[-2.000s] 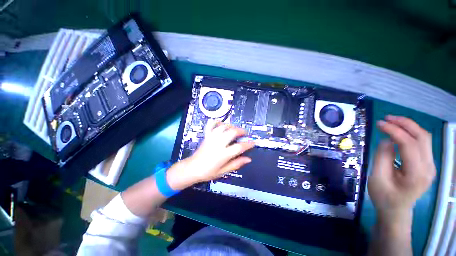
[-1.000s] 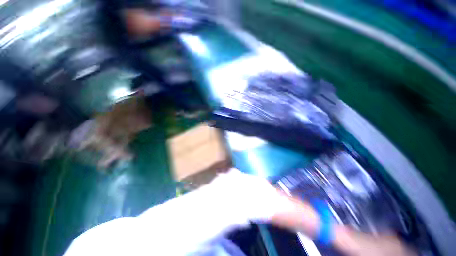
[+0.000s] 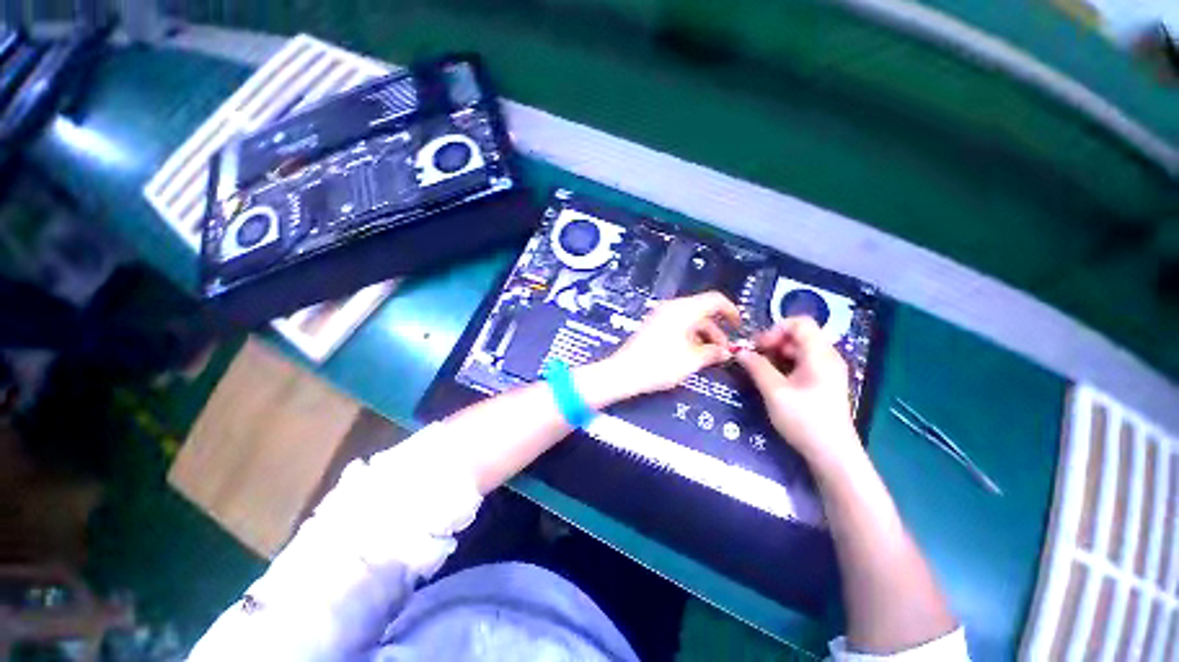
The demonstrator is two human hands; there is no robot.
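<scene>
An open laptop [image 3: 621, 440] lies on the green bench mat with its innards facing up. Its black battery side is nearest me and its two round fans are at the far corners. My left hand [image 3: 679, 343], with a blue strap on the wrist, and my right hand [image 3: 808, 375] meet over the battery's upper edge near the motherboard. The fingertips of both hands pinch at a tiny red spot, seemingly a cable or connector; it is too small to tell exactly. Tweezers [image 3: 948, 448] lie on the mat right of the laptop.
A second open laptop [image 3: 356, 181] lies tilted over a slotted cream-white tray [image 3: 339, 318] at the left. Another slotted tray [image 3: 1099, 556] stands at the right edge. A grey-white rail [image 3: 776, 235] runs behind the laptops. A cardboard box [image 3: 265, 440] is below the bench's left edge.
The view swung left and came back. My right hand has moved from beside the laptop onto it, and both hands now meet at the middle. The tweezers now show lying on the mat.
</scene>
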